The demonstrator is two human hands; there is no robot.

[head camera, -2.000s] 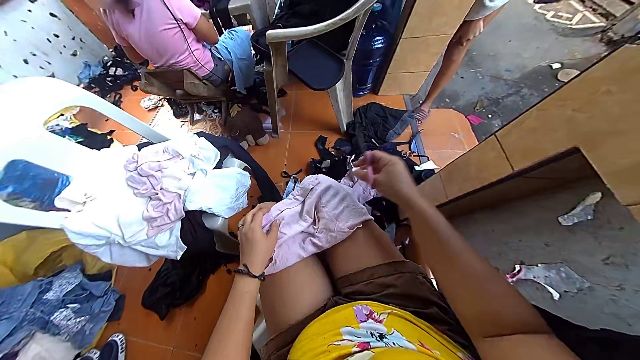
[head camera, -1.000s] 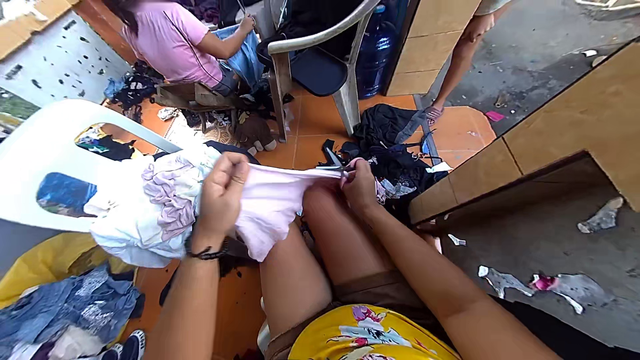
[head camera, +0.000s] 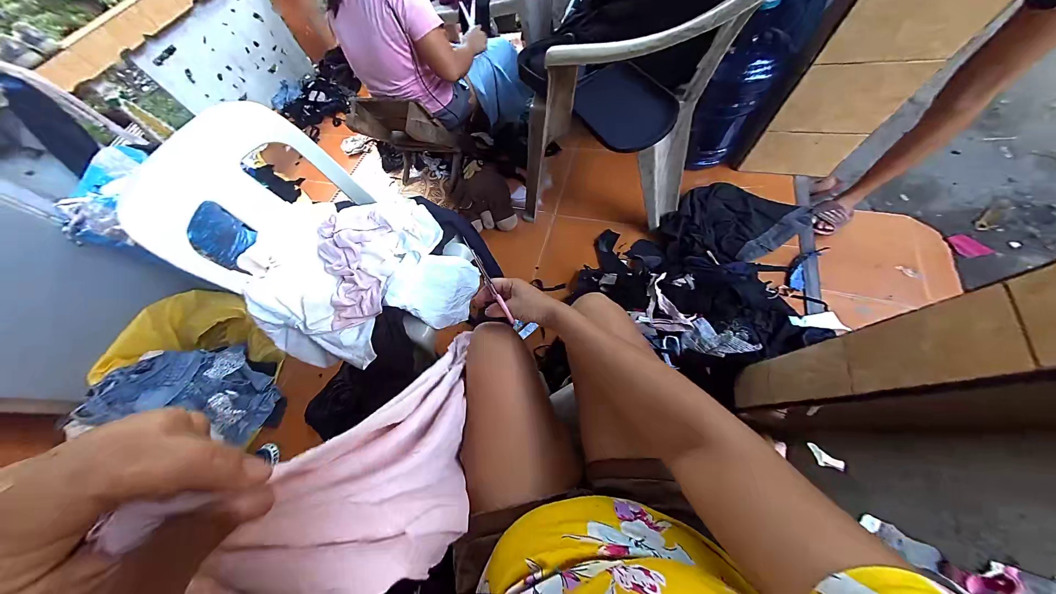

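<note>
My left hand (head camera: pixel 157 487), blurred and close at the lower left, grips a bunched edge of a pale pink cloth (head camera: pixel 371 478). The cloth stretches from it across to my left thigh, its upper end near my other hand. My right hand (head camera: pixel 516 304) is above my knees and holds scissors (head camera: pixel 493 289), with their blades pointing up and left; whether it also holds the cloth's upper end I cannot tell. Just left of the scissors, white and pink garments (head camera: pixel 355 264) lie heaped on a white plastic chair (head camera: pixel 214 136).
Black cloth scraps (head camera: pixel 709 289) lie on the orange tiled floor (head camera: pixel 577 190). Denim clothes (head camera: pixel 181 392) rest on a yellow bag (head camera: pixel 165 330) at left. A person in pink (head camera: pixel 396 58) sits ahead near a plastic armchair (head camera: pixel 652 45). Someone's foot (head camera: pixel 833 214) is at the doorway. A low tiled wall (head camera: pixel 907 346) stands right.
My left hand has moved down and left, drawing the pink cloth with it. My right hand has moved from beside my right knee to above my left knee. The scissors now show clearly.
</note>
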